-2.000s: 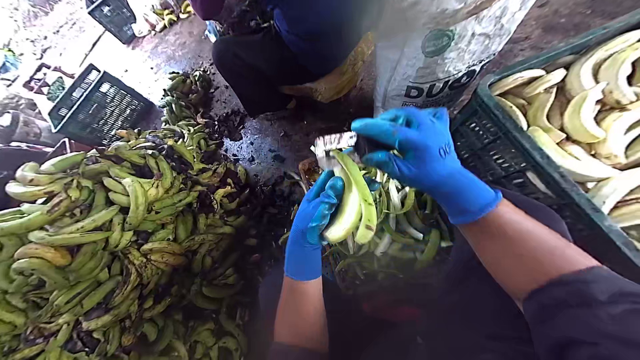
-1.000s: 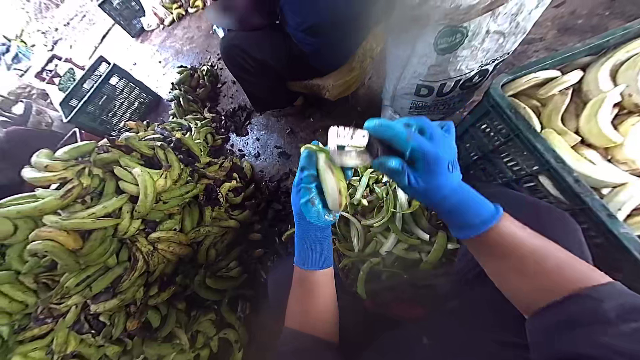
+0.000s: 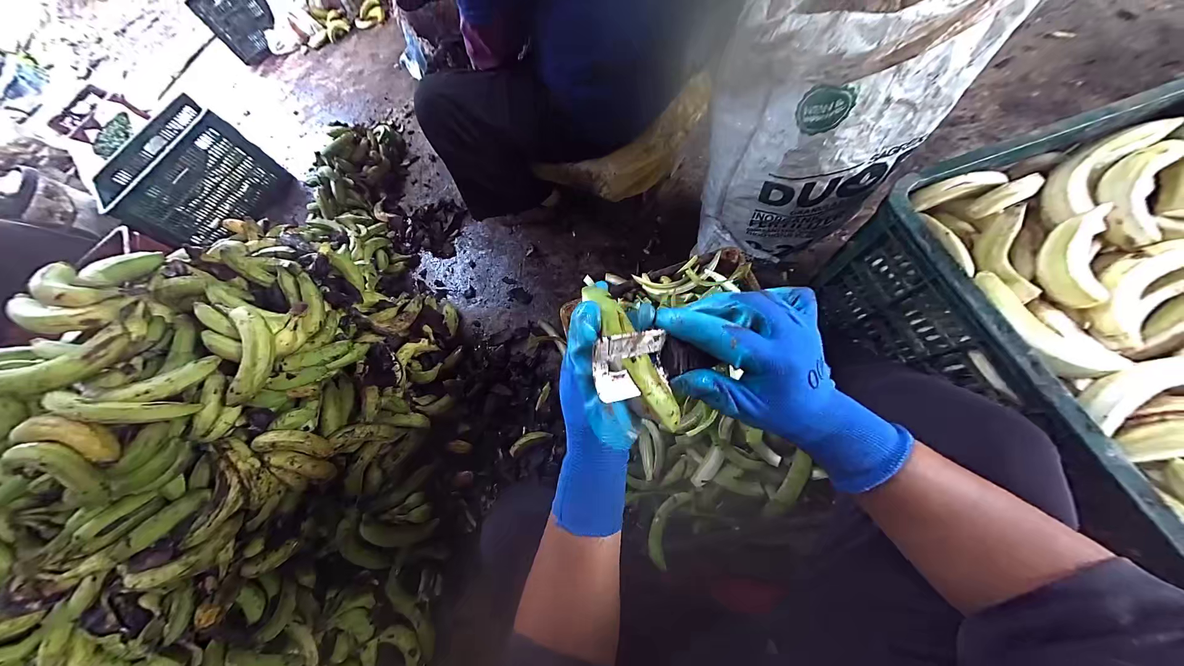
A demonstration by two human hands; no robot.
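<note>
In a blue glove, my left hand (image 3: 592, 398) holds a green plantain (image 3: 652, 388) upright, partly hidden by its fingers. My right hand (image 3: 763, 356), gloved too, grips a peeling tool (image 3: 629, 347) with a pale, stained head, which lies across the plantain. The tool's handle is mostly hidden in the fingers. Below and behind both hands lies a heap of green peels (image 3: 731, 462). At the left is a large pile of unpeeled green plantains (image 3: 250, 351), some dark and yellowed.
A dark green crate (image 3: 1027, 384) of peeled plantains stands at the right. Beyond my hands is a white printed sack (image 3: 795, 166). A person (image 3: 490, 129) in dark trousers sits ahead, close to the sack. Another green crate (image 3: 199, 162) stands at the upper left.
The tool's head was near the plantain's upper end one second ago and now lies across its middle. The plantain now shows green skin facing me, where a pale strip showed before.
</note>
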